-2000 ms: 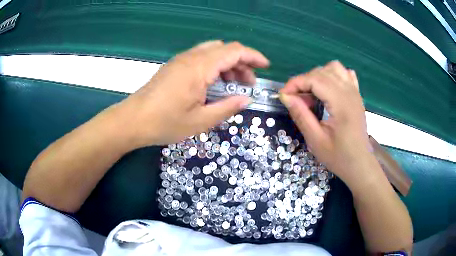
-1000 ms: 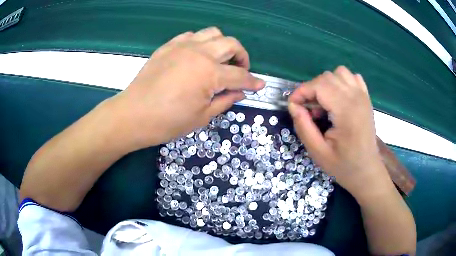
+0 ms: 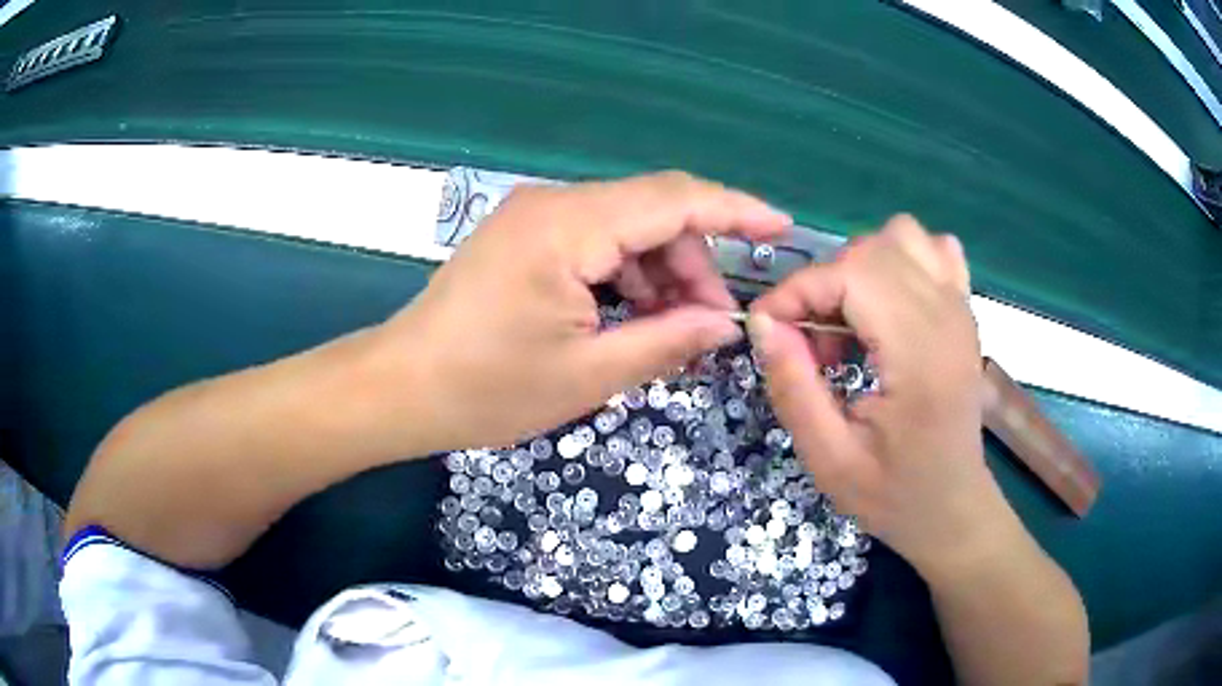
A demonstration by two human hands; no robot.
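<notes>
A grey strip (image 3: 465, 204) lies along the white rail, partly hidden behind my left hand; its patterned left end shows, and a pale dot shows in it between my hands. My left hand (image 3: 590, 295) is in front of the strip, thumb and index fingertips near my right fingertips; whether it pinches a small piece is not clear. My right hand (image 3: 871, 389) holds a thin pale stick (image 3: 820, 326) in its fingertips, its tip at the left thumb. Clear round pieces (image 3: 650, 500) cover the black tray (image 3: 529, 503) below my hands.
A reddish-brown block (image 3: 1041, 436) lies right of my right wrist on the green ledge (image 3: 268, 295). The green belt (image 3: 402, 81) runs beyond the white rail (image 3: 241, 194). Another grey slotted strip (image 3: 60, 54) is on the belt at the far upper left.
My left hand has moved right and down off the strip, meeting my right fingertips over the tray. The strip's left end now shows. The far strip on the belt has shifted right.
</notes>
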